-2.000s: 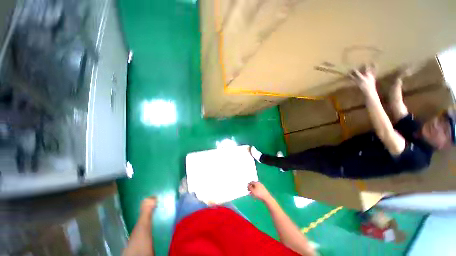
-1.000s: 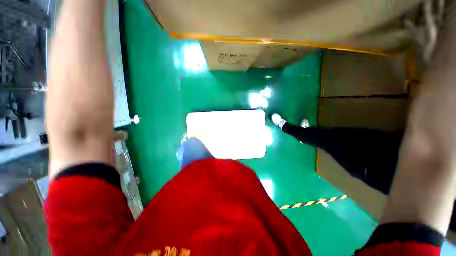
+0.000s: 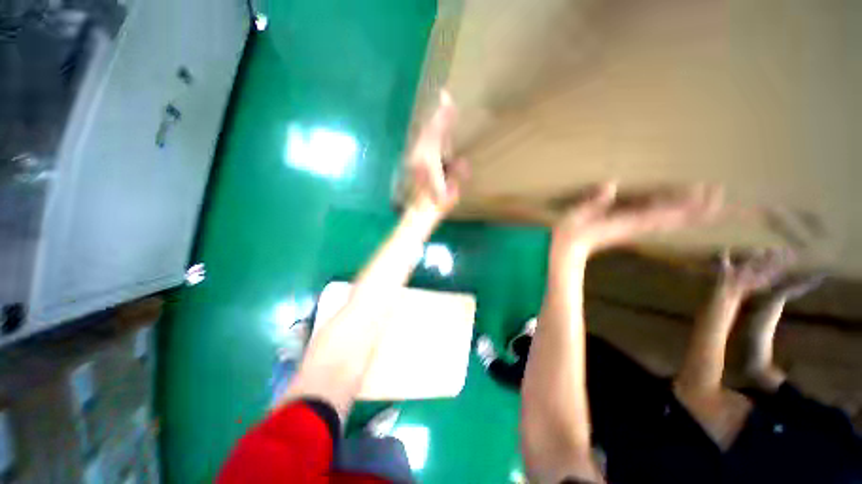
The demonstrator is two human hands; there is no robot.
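A large brown corrugated carton (image 3: 643, 104) fills the upper right of the head view. My left hand (image 3: 433, 170) is at its left lower corner, fingers pointing up along the edge. My right hand (image 3: 629, 216) is spread along its lower edge, blurred; the palm looks flat against the carton. Neither hand is closed round anything that I can see. The far side and top of the carton are cut off by the frame.
A person in black (image 3: 699, 416) stands at the right, both hands at the same carton. A white board (image 3: 425, 345) lies on the green floor by our feet. A grey-white cabinet (image 3: 142, 161) stands left, stacked cartons (image 3: 85, 406) lower left, more cartons behind the person.
My hands have come from raised at the frame's sides to the carton's lower edge. The carton shows larger at the upper right. The view has shifted, and the other person's hands show at the carton.
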